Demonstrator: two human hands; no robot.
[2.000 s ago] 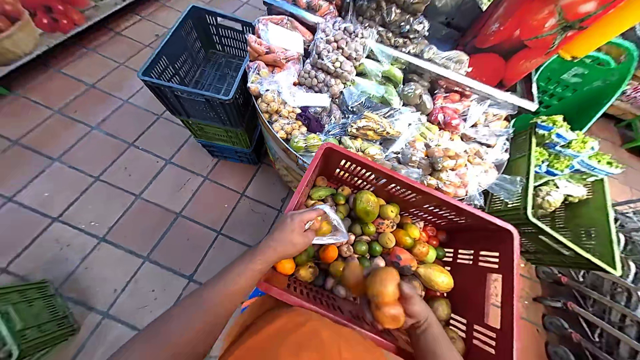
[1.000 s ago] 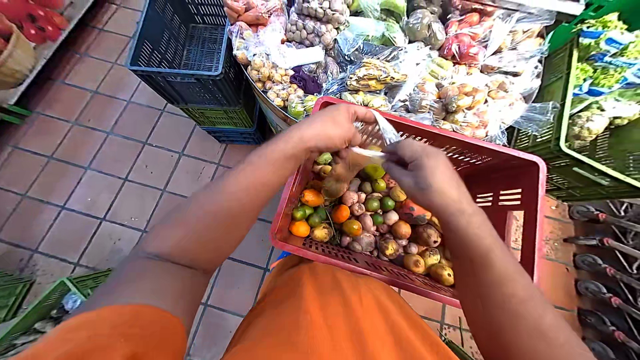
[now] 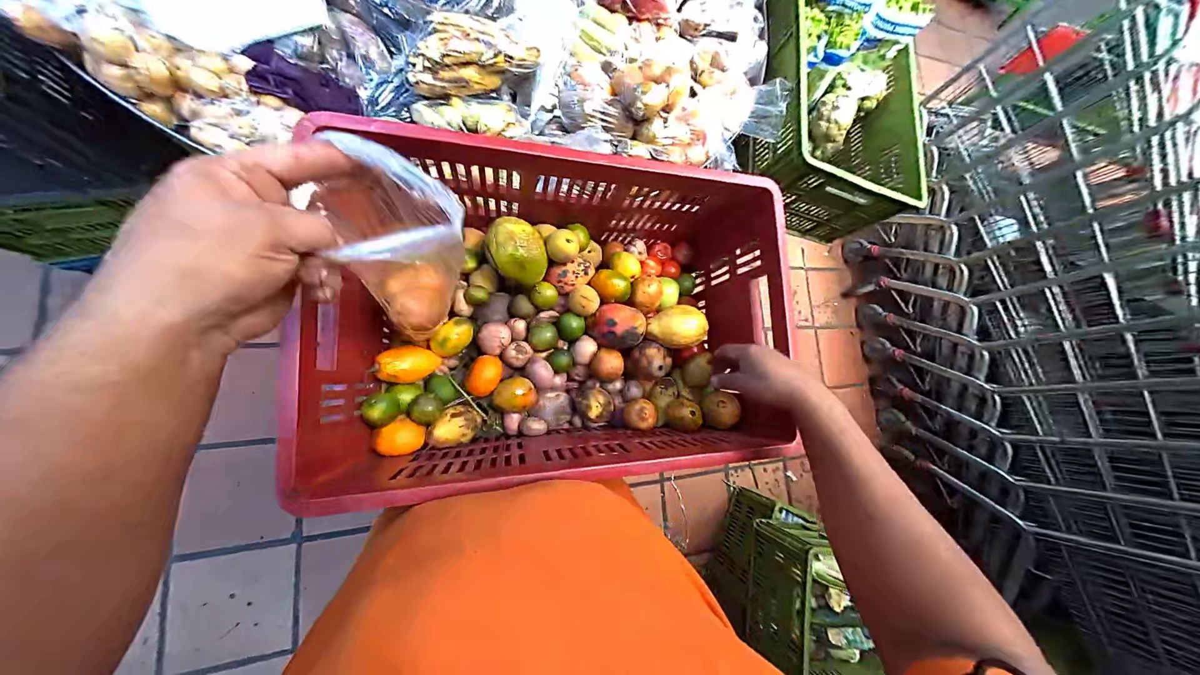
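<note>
A red plastic crate of mixed fruit and vegetables rests against my orange clothing. My left hand grips the rim of a clear plastic bag over the crate's left side; orange-brown produce lies in the bag's bottom. Inside the crate on the right, my right hand reaches to brown round fruit, its fingers partly hidden. Whether it grips one cannot be told. A large green fruit, a yellow fruit and several small orange, green and pinkish items fill the crate's middle.
Bagged produce lies on a display beyond the crate. A green crate with wrapped greens stands at the upper right. Nested metal shopping carts line the right side. Green crates sit on the tiled floor at lower right.
My hands, close together at the bag one second ago, are now apart: the left has moved left with the bag, the right down into the crate's right side. The view has shifted right.
</note>
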